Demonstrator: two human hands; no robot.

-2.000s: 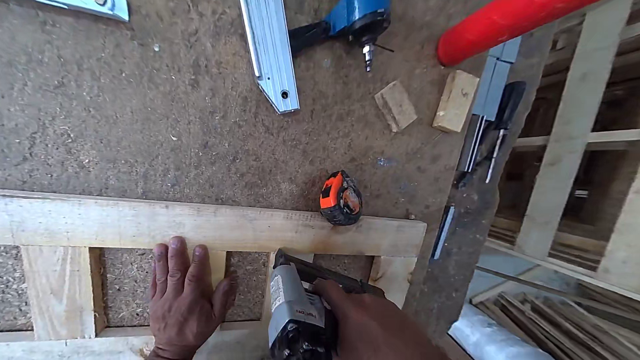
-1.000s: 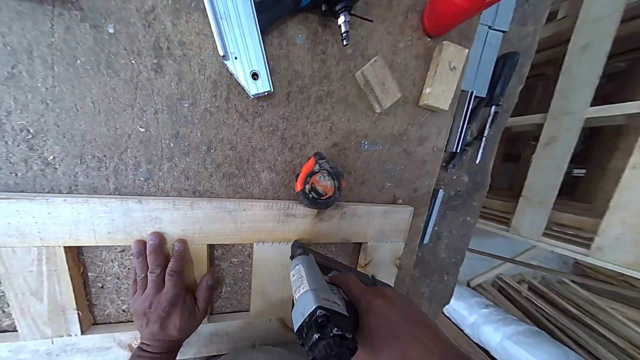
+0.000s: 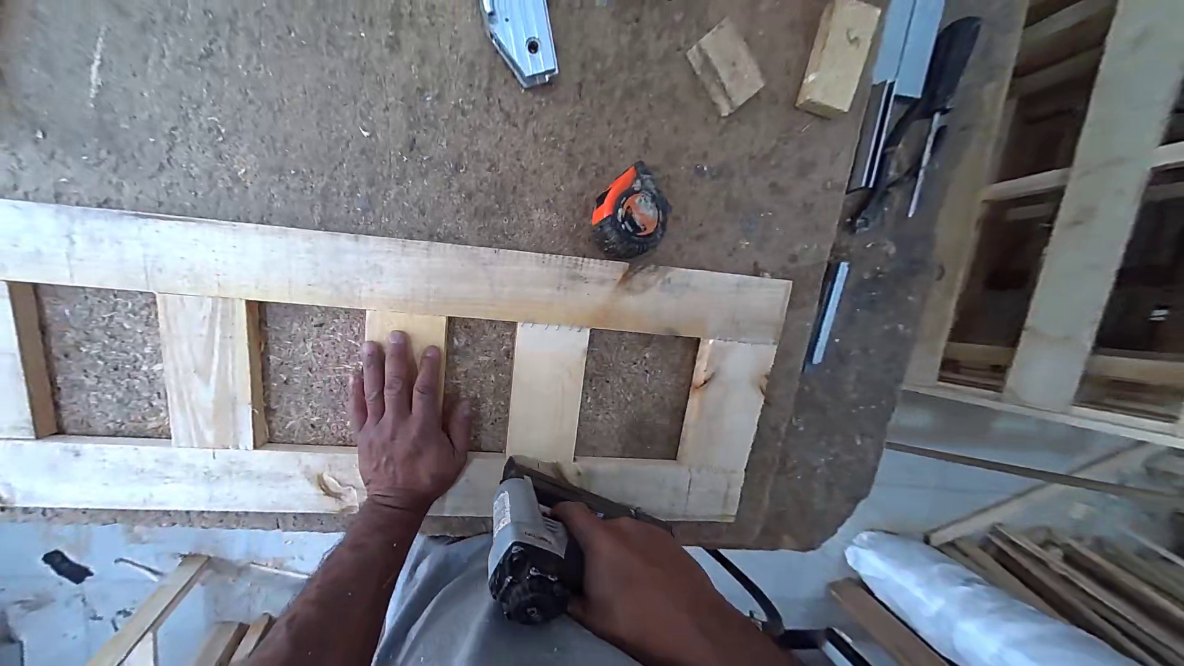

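A ladder-like wooden frame (image 3: 398,268) lies on the particleboard bench, with short crosspieces between two long rails. My left hand (image 3: 407,421) rests palm down, fingers slightly apart, on one short crosspiece (image 3: 407,326) and the near rail. In my right hand (image 3: 638,573) is a pneumatic stapler (image 3: 532,546), its nose at the joint of another crosspiece (image 3: 548,393) and the near rail (image 3: 231,481). A row of staples shows at that crosspiece's far end. Just beyond the far rail sits an orange and black tape measure (image 3: 634,213).
Two wood offcuts (image 3: 726,67) (image 3: 837,57) and an aluminium tool part (image 3: 521,42) lie at the back. Metal strips (image 3: 826,314) and a black-handled tool (image 3: 953,65) are along the bench's right edge. Further right stand slatted wooden frames (image 3: 1064,231); an air hose (image 3: 745,578) hangs below.
The stapler in my right hand has moved from the crosspiece's joint with the far rail to its joint with the near rail. My left hand remains on the neighbouring crosspiece. The view has shifted.
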